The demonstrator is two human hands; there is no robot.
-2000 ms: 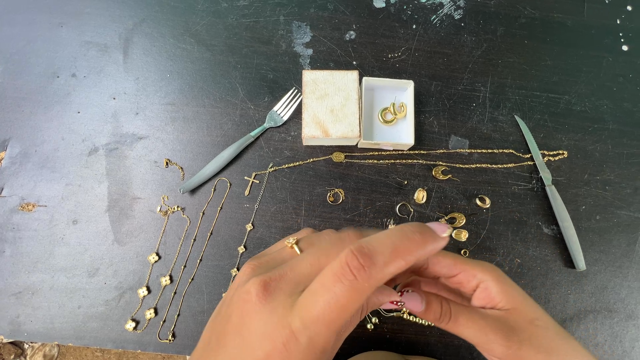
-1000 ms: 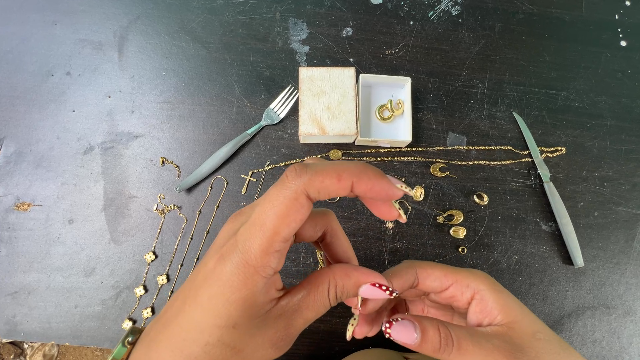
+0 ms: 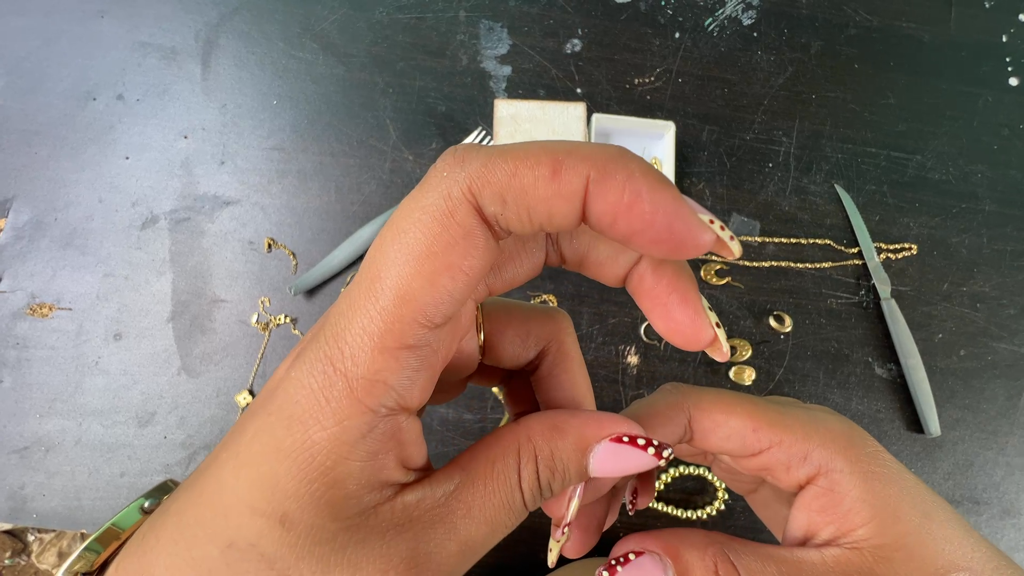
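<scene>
My left hand (image 3: 480,336) reaches across the middle, its index and middle fingers arched apart from the thumb. The thumb tip meets the fingers of my right hand (image 3: 768,472); whether something small is pinched there cannot be seen. A gold beaded bracelet (image 3: 690,512) shows between my hands, just below the right hand's curled fingers; whether it is held or lies on the table is unclear. Beyond my left fingertips are a gold crescent-shaped earring (image 3: 714,274), a gold oval piece (image 3: 742,374) and a small gold hoop (image 3: 781,322). A gold ring is on a left finger.
A pale box lid (image 3: 540,120) and a white open box (image 3: 632,128) stand behind my left hand. A fork (image 3: 344,252) lies left, a knife (image 3: 904,344) right, touching a long gold chain (image 3: 800,240). Another necklace (image 3: 260,352) lies at left.
My left hand has come up and now looks larger, covering most of the fork and part of the boxes. Two seconds ago its index finger was lower, over my right hand.
</scene>
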